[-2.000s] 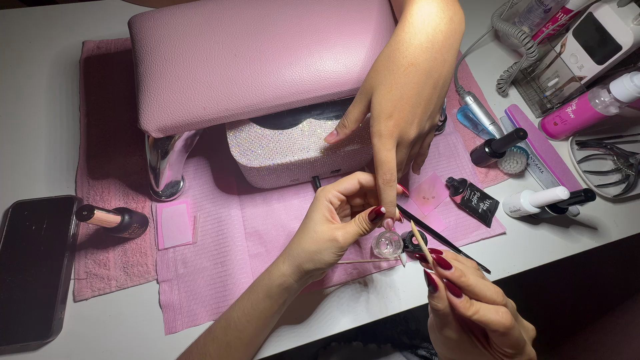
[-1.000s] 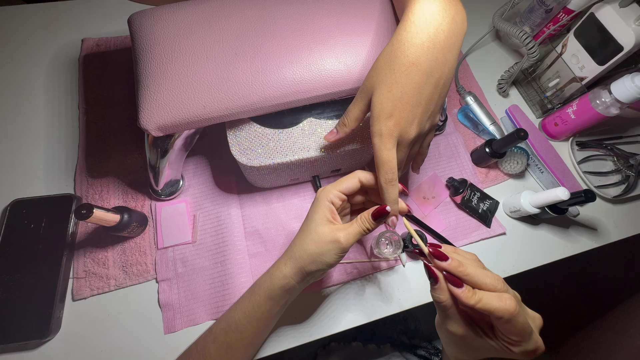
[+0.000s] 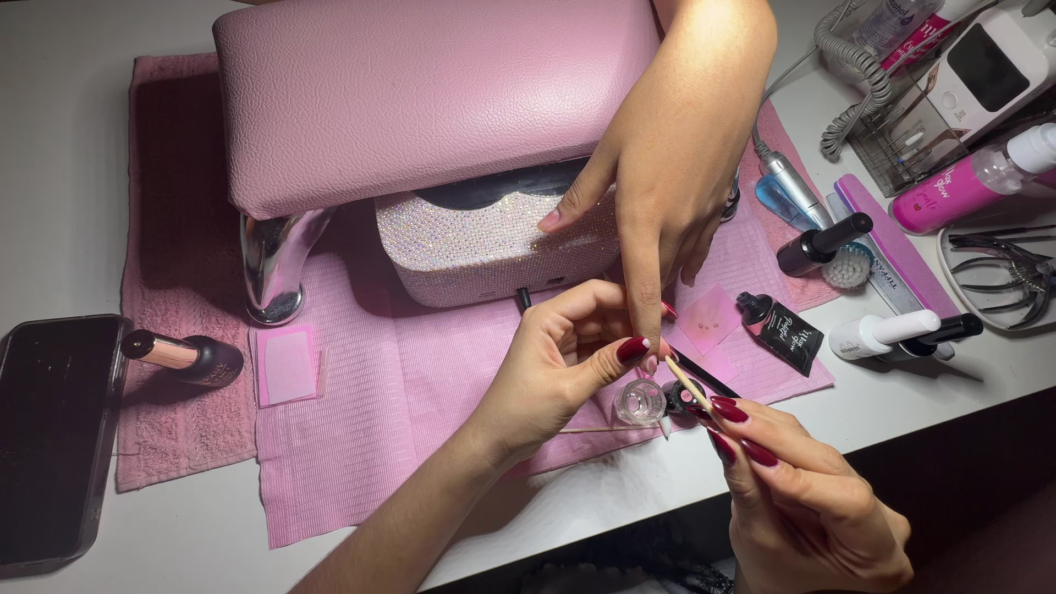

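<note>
My left hand (image 3: 549, 371) grips the fingertip of another person's hand (image 3: 660, 181), whose arm comes from the top over a pink padded armrest (image 3: 429, 99). My right hand (image 3: 808, 487) pinches a wooden cuticle stick (image 3: 686, 381), its tip at or close to that fingertip; contact cannot be told. Below the held finger stand a small clear glass dish (image 3: 641, 402) and a dark bottle (image 3: 681, 398), partly behind the stick. A black tube (image 3: 782, 332) lies to the right, beside a pink square (image 3: 709, 320) with small specks. A rhinestone-covered nail lamp (image 3: 495, 247) sits under the armrest.
At the left are a phone (image 3: 58, 437) and a polish bottle (image 3: 186, 357) on a pink towel (image 3: 177, 429). At the right lie a nail drill handpiece (image 3: 788, 186), a dark bottle (image 3: 825, 244), a white bottle (image 3: 883, 334), a nail file (image 3: 895, 247) and a dish of metal tools (image 3: 949, 272).
The wooden stick in my right hand has come up and left to the held fingertip since the earliest frame. My left hand keeps its grip in nearly the same place.
</note>
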